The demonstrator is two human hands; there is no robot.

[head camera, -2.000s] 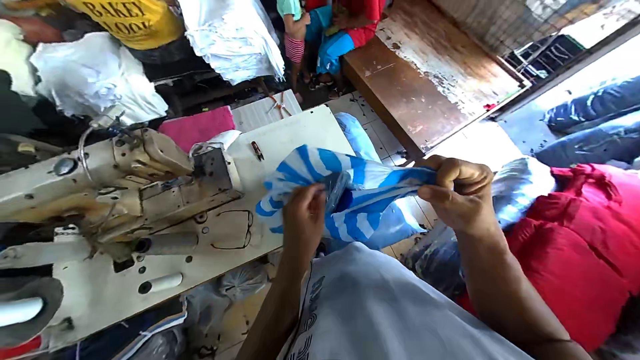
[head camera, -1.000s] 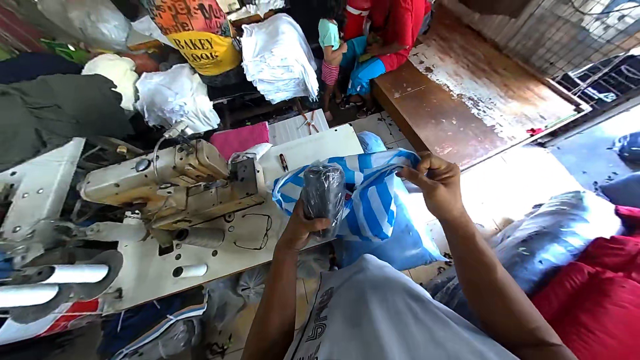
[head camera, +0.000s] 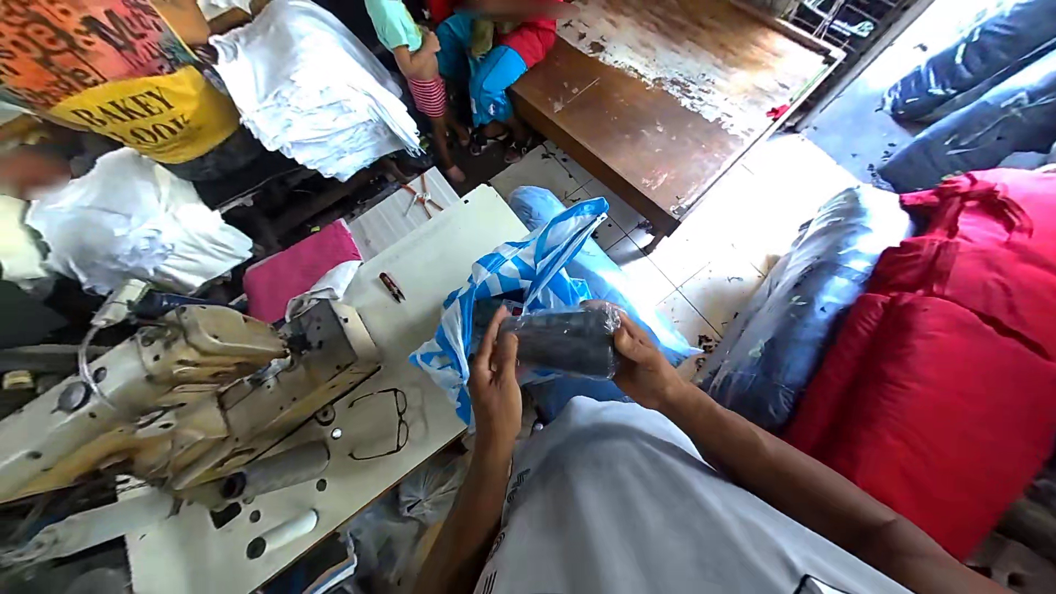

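A dark package in clear plastic wrap (head camera: 565, 340) is held level between my two hands, in front of my shirt. My left hand (head camera: 496, 371) grips its left end, and my right hand (head camera: 639, 355) has the right end. Just behind the package, a blue-and-white striped plastic bag (head camera: 495, 276) rests at the edge of the sewing table (head camera: 437, 256), its mouth partly open. Neither hand plainly holds the bag. Left of it on the table lie eyeglasses (head camera: 402, 422) and small thread snips (head camera: 392, 287).
An industrial sewing machine (head camera: 190, 355) fills the left side. Stacked white cloth (head camera: 313, 91) lies beyond it. Two people are near the brown wooden platform (head camera: 627, 124). A large red bundle (head camera: 949, 355) and plastic-wrapped blue rolls (head camera: 813, 289) stand at the right.
My right hand has let go of the striped bag and now grips the dark package, which my left hand alone held upright a second ago. The package now lies sideways.
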